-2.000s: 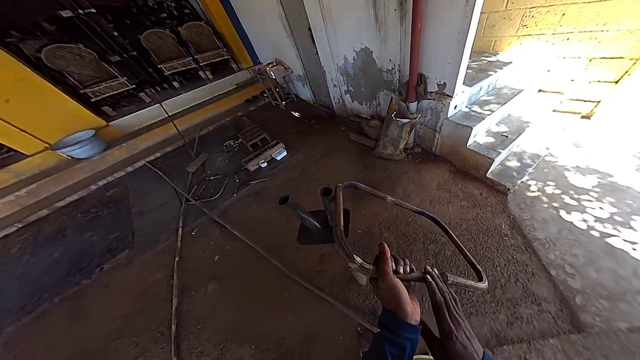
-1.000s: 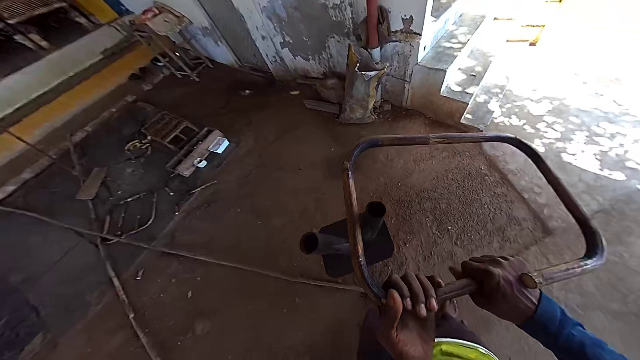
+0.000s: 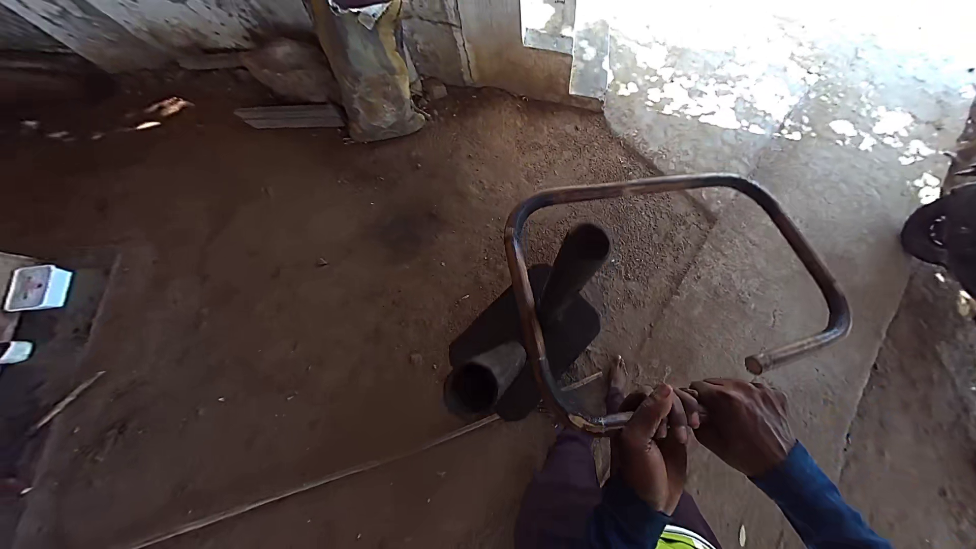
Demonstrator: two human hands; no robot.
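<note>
A brown bent rod, which looks like rattan cane, forms a rounded four-sided loop [image 3: 526, 305] in front of me. My left hand [image 3: 656, 450] is closed around its near lower stretch. Beside it, touching, my right hand [image 3: 743, 423] is closed at the same stretch, its fingers partly hiding the rod. The rod's other end [image 3: 755, 364] sticks out free just above my right hand. Beyond and partly behind the loop, a dark flat base [image 3: 564, 328] on the ground bears two upright tubes, one farther off [image 3: 576, 267] and one nearer at left [image 3: 488, 377].
A long thin pole [image 3: 328, 479] lies across the dirt floor at lower left. At the wall stand a worn filled sack [image 3: 374, 76] and a short board [image 3: 290, 117]. A white container [image 3: 40, 287] is at far left. A dark wheel-like object [image 3: 926, 232] shows at the right edge.
One end of the loop now stands apart from my hands; a second ago the loop looked closed beside my right hand. My hands have come together. The view has turned right and down.
</note>
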